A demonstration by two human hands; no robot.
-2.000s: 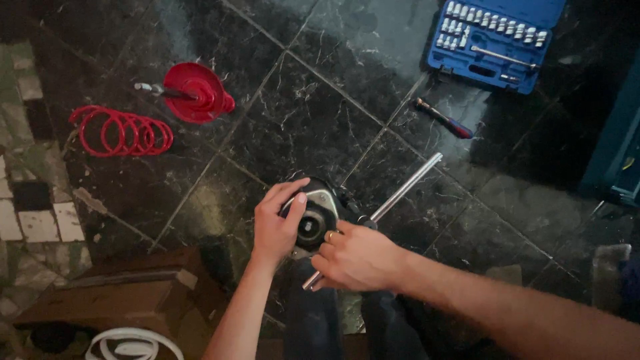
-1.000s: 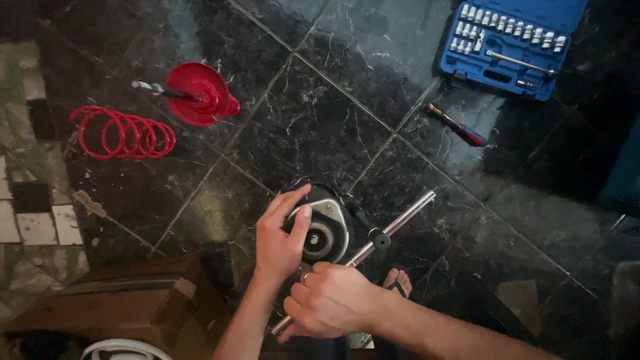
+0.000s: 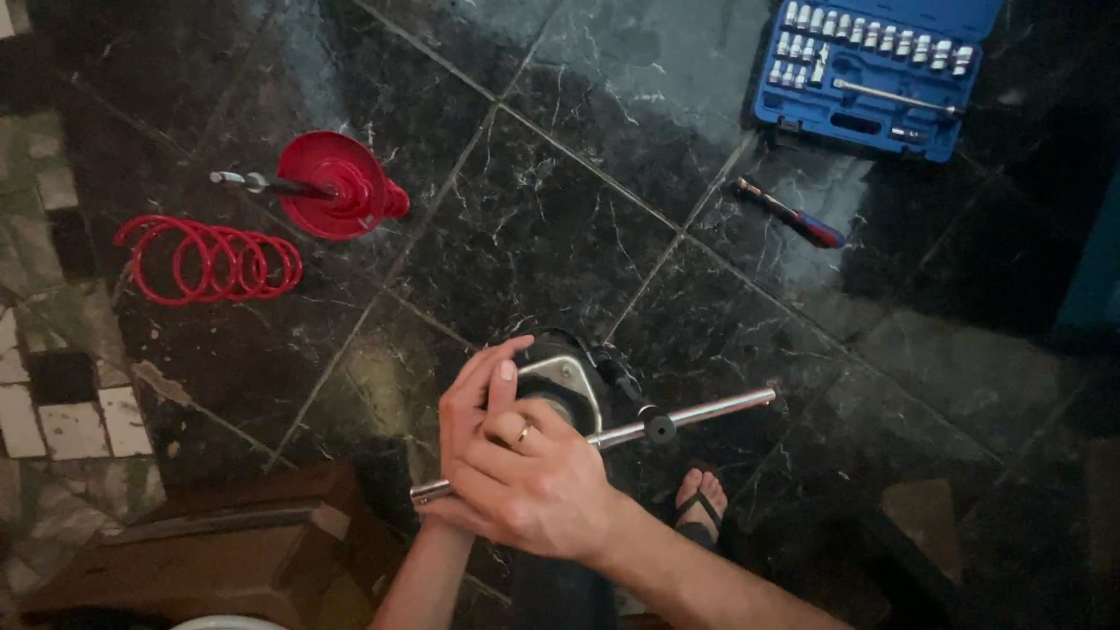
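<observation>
A strut mount with a metal top plate (image 3: 577, 376) stands between my hands at the lower middle. My left hand (image 3: 468, 411) lies against its left side, fingers extended, partly covered by the other hand. Over the mount's near part, my right hand (image 3: 534, 472) is closed around a chrome bar (image 3: 722, 408), whose ends stick out at lower left and right. A round black knob-like part (image 3: 658, 426) sits at the bar, right of the mount. What lies under my palms is hidden.
A red coil spring (image 3: 206, 262) and a red strut body (image 3: 332, 185) lie on the tiled floor at left. At upper right are a blue socket set case (image 3: 862, 131) and a ratchet (image 3: 792, 213). A cardboard box (image 3: 262, 542) stands lower left; my foot (image 3: 702, 497) is lower right.
My right hand has moved along with the bar onto the near part of the mount, which it now covers, and overlaps my left hand. The bar lies at a flatter angle.
</observation>
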